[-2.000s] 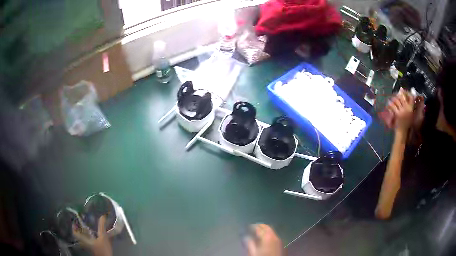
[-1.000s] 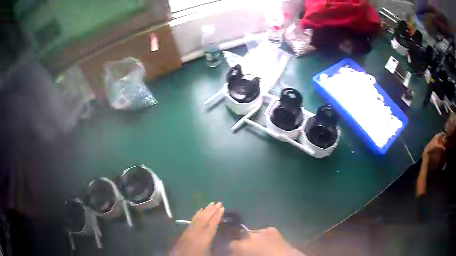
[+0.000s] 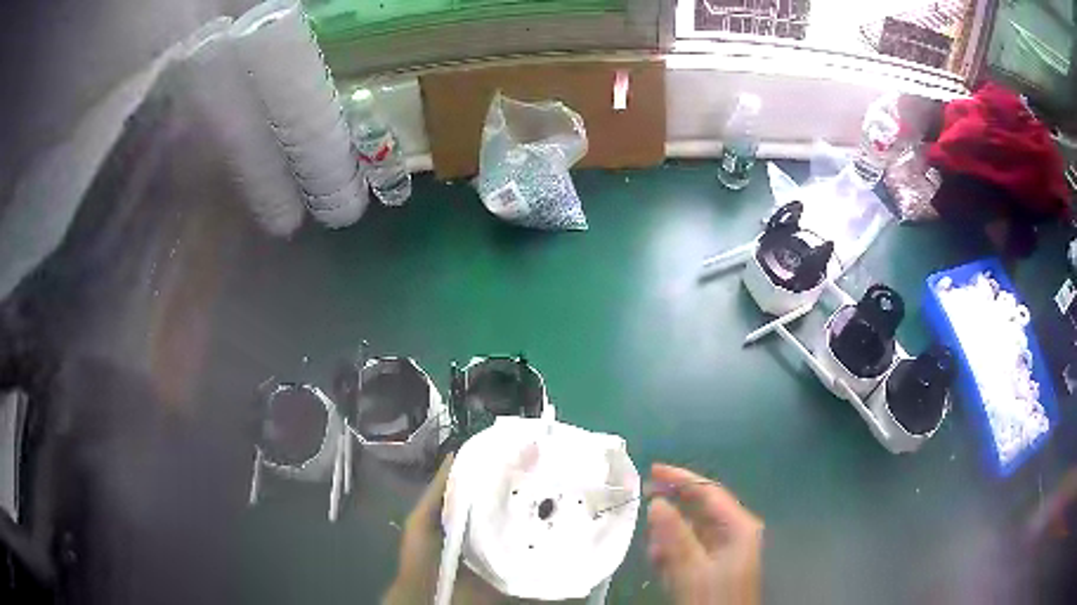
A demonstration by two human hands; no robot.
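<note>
A white camera base (image 3: 567, 502) faces up near the bottom centre, with a small dark centre hole and white antennas pointing down on both sides. My left hand (image 3: 422, 538) holds the camera from its left side and is partly hidden behind it. My right hand (image 3: 709, 538) is just right of the base, with thumb and index finger pinching a thin wire (image 3: 620, 502) that runs out of the base. The wire's end is too small to tell. Several standing cameras (image 3: 396, 408) with black tops are in a row behind and left of the held one.
Three more cameras (image 3: 791, 266) stand at the right with antennas sticking out. A blue tray (image 3: 945, 296) of white parts is beyond them. A bag of small parts (image 3: 532, 183), bottles (image 3: 741, 142), cardboard (image 3: 455, 112), stacked white shells (image 3: 301, 118) and red cloth (image 3: 1004, 142) line the back.
The view has swung left. The camera that stood apart at the right was taken between both hands and is now turned base up. My right hand has moved to its wire.
</note>
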